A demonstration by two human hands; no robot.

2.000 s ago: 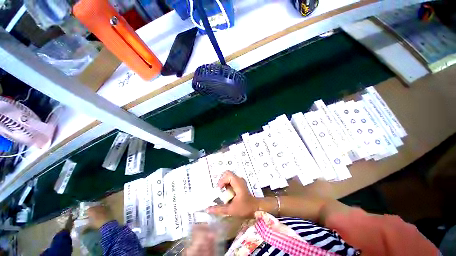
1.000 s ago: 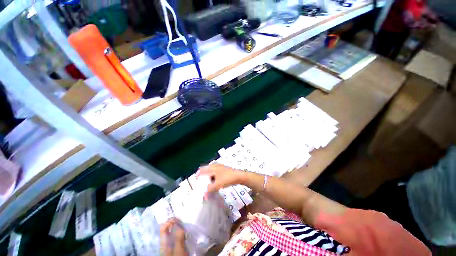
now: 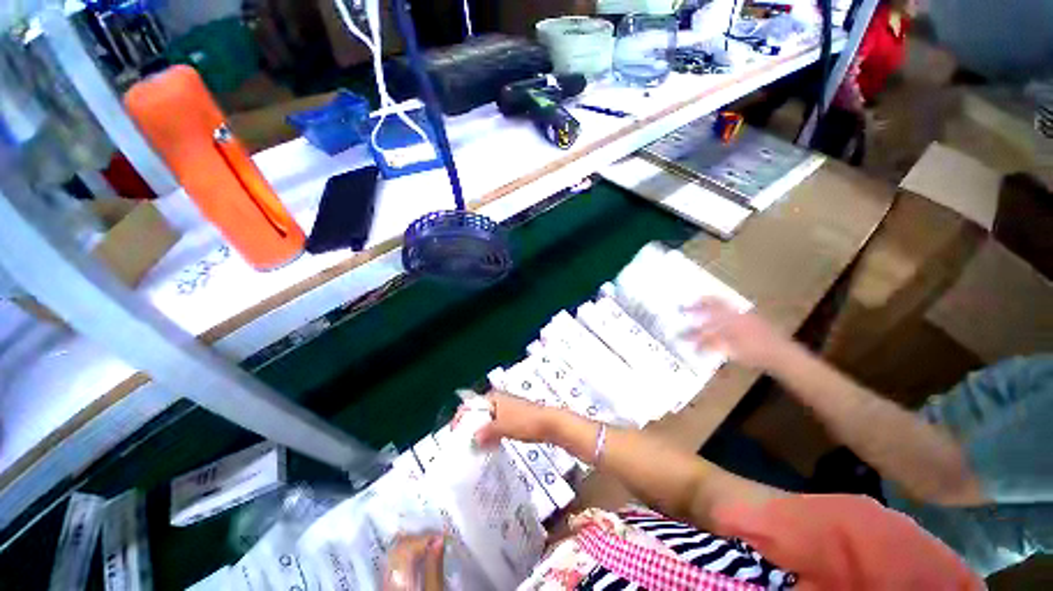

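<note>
White retail boxes (image 3: 624, 367) lie overlapping in a slanting row. Clear, crinkled plastic film (image 3: 499, 499) covers boxes in front of me. My right hand (image 3: 497, 418) is at the film's upper edge, fingers bent and pinched on it; a small pale thing shows at the fingertips, too blurred to name. My left hand (image 3: 418, 562) is low at the bottom edge, partly behind shiny film and cut off by the frame; its grip is unclear.
A coworker's hand (image 3: 733, 333) touches the row's far end. The row lies on cardboard (image 3: 797, 248) beside the green belt (image 3: 543, 260). A dark fan (image 3: 456, 246) hangs over the belt. Loose boxes (image 3: 228, 485) lie left, below a grey frame bar. An open carton (image 3: 924, 277) stands right.
The view has swung right and the row sits further left. My right hand has stayed by the film, which is spread lower over the boxes. A coworker's arm has come in from the right.
</note>
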